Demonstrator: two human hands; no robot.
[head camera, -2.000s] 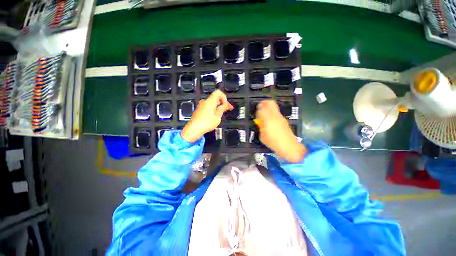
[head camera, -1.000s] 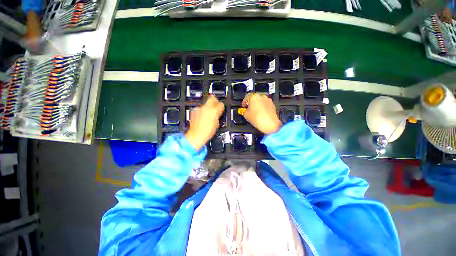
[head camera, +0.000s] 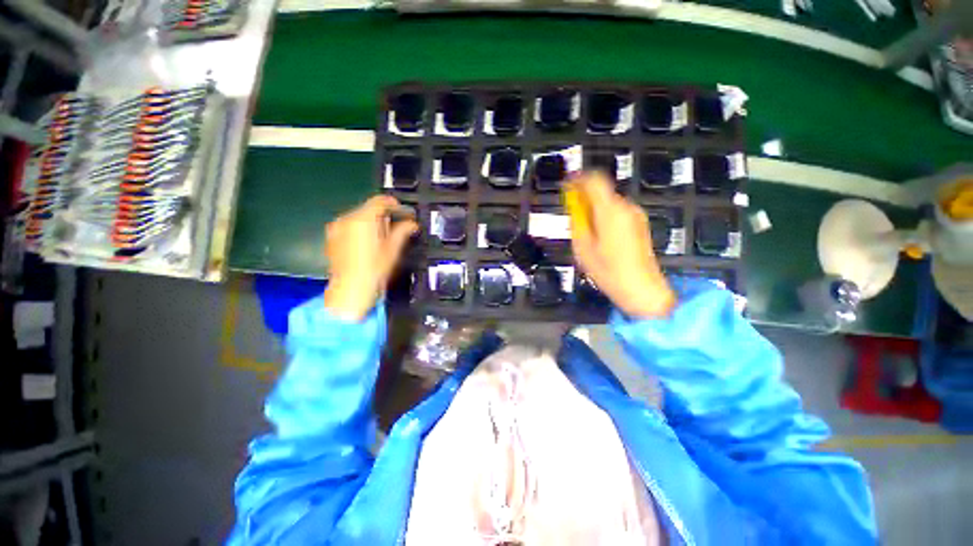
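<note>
The black foam tray (head camera: 561, 198) lies on the green bench in front of me, its pockets holding several glossy black square modules (head camera: 451, 225) with white tabs. My left hand (head camera: 365, 251) is at the tray's left edge, fingers bent over a third-row pocket; whether it grips a module is hidden. My right hand (head camera: 621, 247) is over the middle-right of the tray, blurred, with a yellow tool (head camera: 579, 210) at its fingertips. A white label (head camera: 549, 225) shows in the pocket left of it, and a dark module (head camera: 525, 252) sits askew just below that.
Pale trays of cable assemblies (head camera: 137, 176) stand at the left. At the right are a white round disc (head camera: 858, 249) and part of a fan with a yellow hub (head camera: 957, 201). A small white scrap (head camera: 760, 221) lies right of the tray. A red object (head camera: 883, 375) is below the bench.
The view has shifted, so the tray appears farther right. My left hand has moved from the tray's middle to its left edge. My right hand has moved right, and the yellow tool shows more fully.
</note>
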